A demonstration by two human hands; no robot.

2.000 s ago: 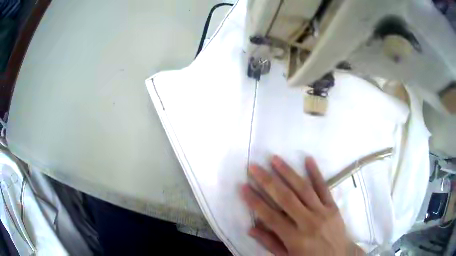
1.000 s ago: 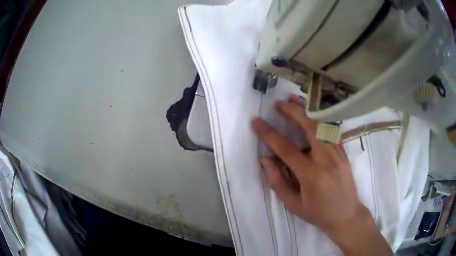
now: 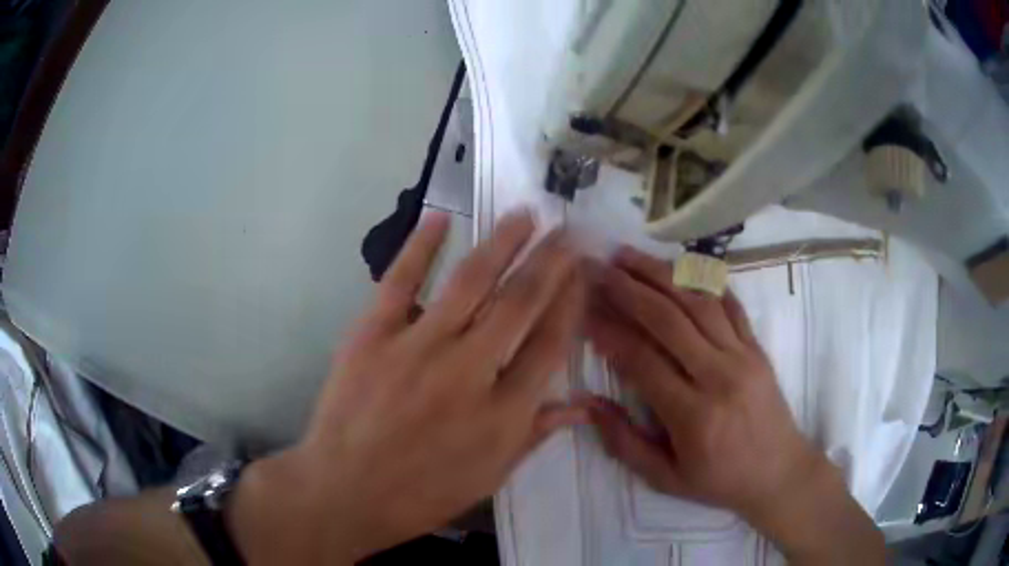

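Note:
A white garment panel (image 3: 852, 332) with thin dark stitch lines lies under the machine head (image 3: 763, 100). The presser foot (image 3: 570, 174) rests over a seam line; the needle cannot be made out. My left hand (image 3: 443, 354), somewhat blurred, lies palm down across the garment's left edge and the bed, fingers spread toward the foot. My right hand (image 3: 692, 387) lies flat on the cloth just right of it, fingertips below the foot. Neither hand grips the cloth visibly. A stitched angular outline shows below my right hand.
The pale table (image 3: 221, 199) extends left. A metal plate (image 3: 451, 166) with a dark outline shows beside the garment's left edge. More white cloth (image 3: 22, 409) hangs at lower left. A brown strip (image 3: 808, 252) crosses the panel at right. A dark small box (image 3: 943, 490) is at lower right.
My left hand has come into view on the cloth. The garment has moved up past the foot, and its top left corner has left the picture. My right hand has moved slightly down.

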